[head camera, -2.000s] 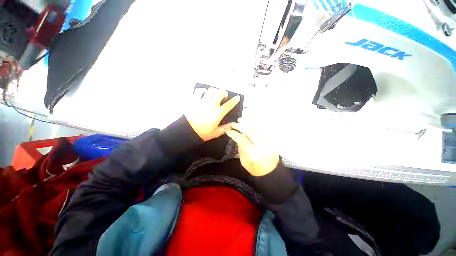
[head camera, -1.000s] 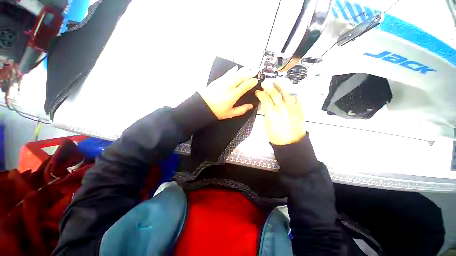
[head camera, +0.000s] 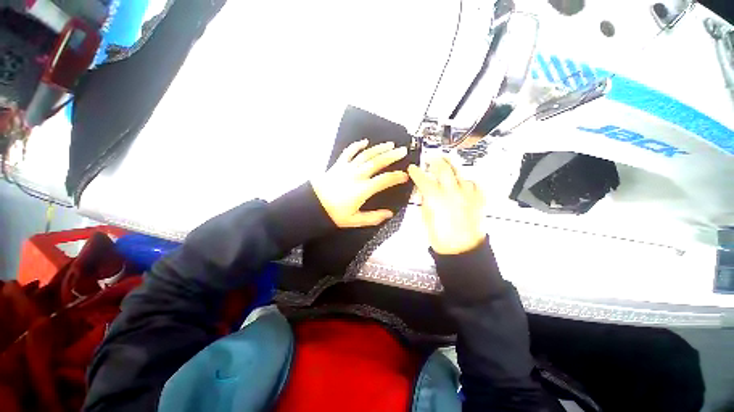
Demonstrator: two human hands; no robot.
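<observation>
The black fabric piece (head camera: 374, 129) lies on the white table, its right edge at the presser foot (head camera: 418, 145) of the sewing machine (head camera: 636, 105). Its lower part, with a speckled overlocked edge, runs down over the table's front edge. My left hand (head camera: 358, 185) lies on the fabric with its fingers spread. My right hand (head camera: 452, 205) lies just below the foot, fingertips at the fabric's right edge. The needle tip is too small to tell.
Black curved strips (head camera: 121, 105) lie at the left of the table beside a red device (head camera: 68, 60). A small black bundle (head camera: 567, 183) lies on the machine bed at right. Red cloth (head camera: 56, 322) and a red container (head camera: 48, 253) are at lower left. Black fabric (head camera: 620, 362) is lower right.
Since two seconds ago both hands have moved up and the fabric from left of the needle to the foot. Over the last second the hands have barely moved; the view has shifted slightly.
</observation>
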